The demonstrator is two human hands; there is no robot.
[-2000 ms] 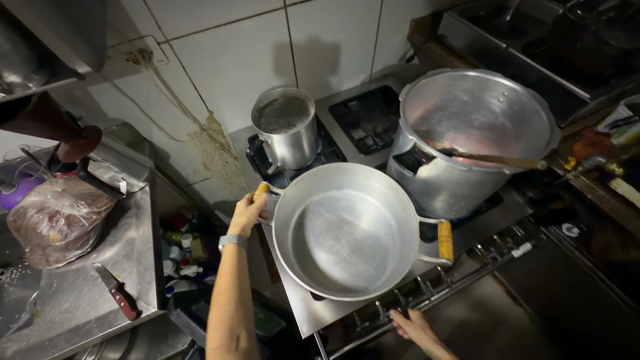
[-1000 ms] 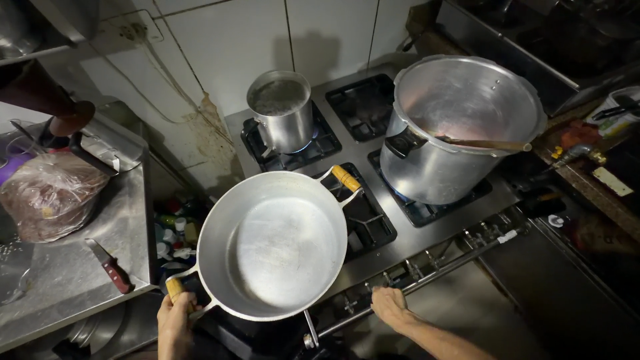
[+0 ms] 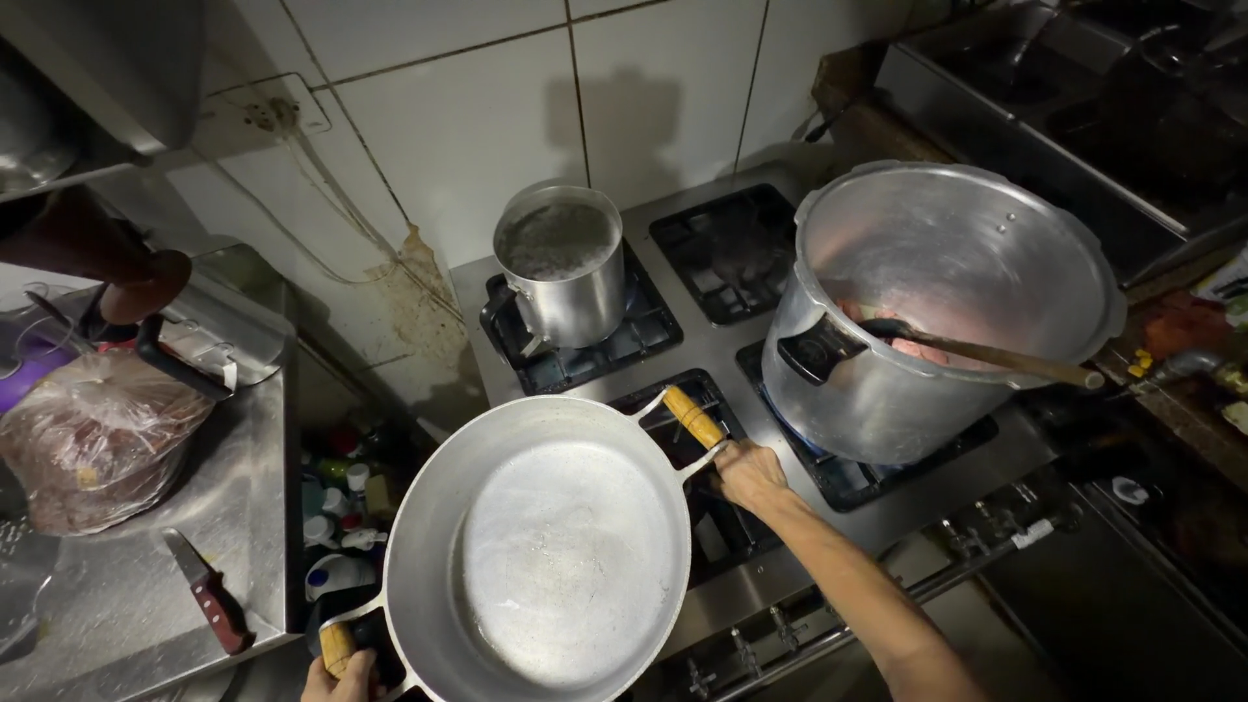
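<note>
A wide, empty aluminium pan (image 3: 575,556) with two wooden handles is at the lower centre, partly over the stove's front left burner. My left hand (image 3: 339,678) is closed around its near-left wooden handle. My right hand (image 3: 751,473) is at the lower end of the far-right handle, touching or just beside its metal bracket; its fingers are mostly hidden. Behind the pan, an aluminium pot of liquid (image 3: 575,292) stands on the back left burner. On the front right burner stands a tall aluminium pot (image 3: 877,400) with pinkish pieces and a wooden-handled spoon (image 3: 1014,359) inside.
A red-handled knife (image 3: 219,614) lies on the steel counter (image 3: 97,624) at left, near a plastic bag of brownish food (image 3: 97,439). Stove knobs and a rail (image 3: 838,639) run along the front. Bottles and containers fill the gap between counter and stove. Cords hang from a wall outlet (image 3: 283,112).
The wide pan has moved from over the stove toward the lower left and turned. My right hand has risen from near the front rail to the pan's far-right handle.
</note>
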